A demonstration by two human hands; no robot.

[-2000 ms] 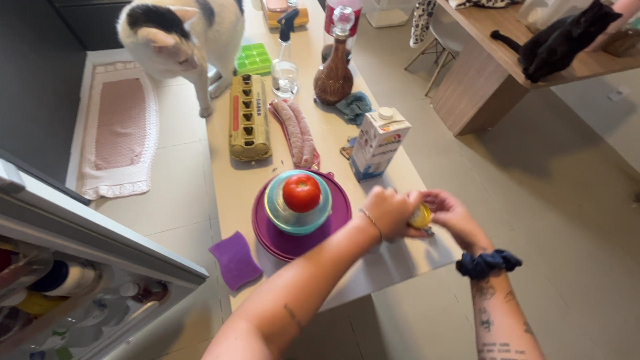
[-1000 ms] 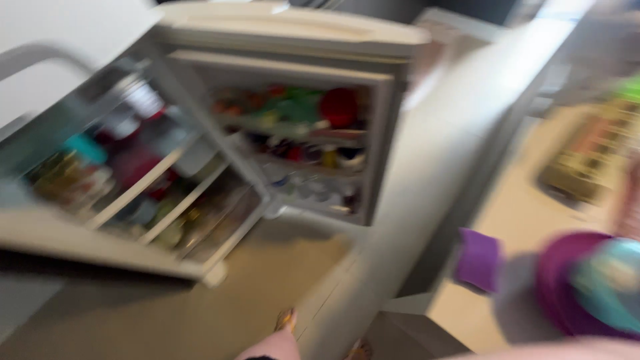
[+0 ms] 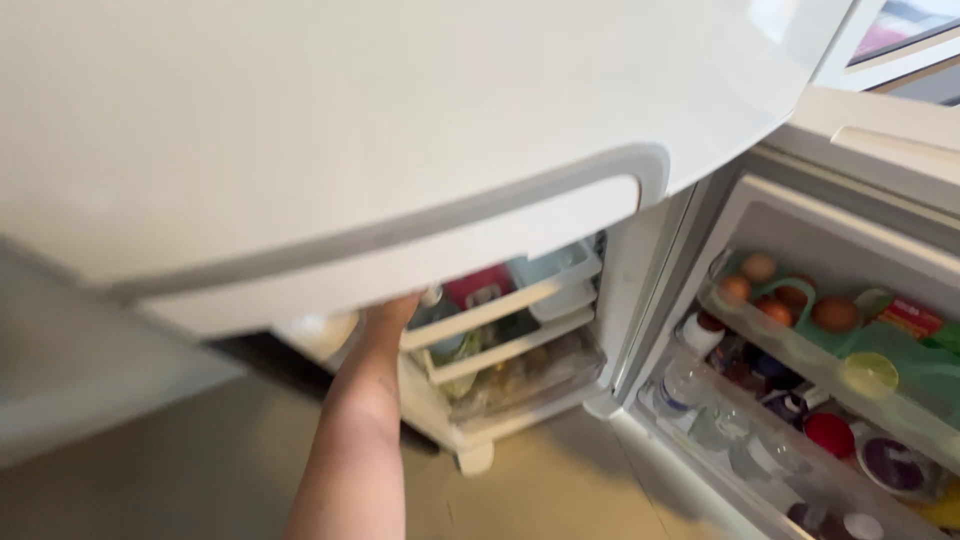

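Note:
My left hand (image 3: 401, 306) reaches into the lit refrigerator compartment, below the white upper door. The door's lower edge hides most of the fingers, so what the hand holds or touches cannot be told. Near it are a small white cap-like item (image 3: 431, 295) and a red package (image 3: 480, 286) on a shelf. To the right of these sits a clear plastic container (image 3: 559, 268). Shelves with white front edges (image 3: 487, 313) lie just beside the wrist, with leafy greens (image 3: 463, 367) lower down. My right hand is out of view.
The open refrigerator door (image 3: 757, 196) stands at the right. Its racks hold eggs (image 3: 836, 313), a halved citrus fruit (image 3: 870, 375), bottles (image 3: 679, 386) and a red lid (image 3: 829, 435). The white upper door (image 3: 390, 135) fills the top. Tan floor (image 3: 540, 480) lies below.
The view has swung from the table to the refrigerator. Both hands were together over the table around a small yellow item; now my left arm reaches inside the refrigerator and my right hand has left view.

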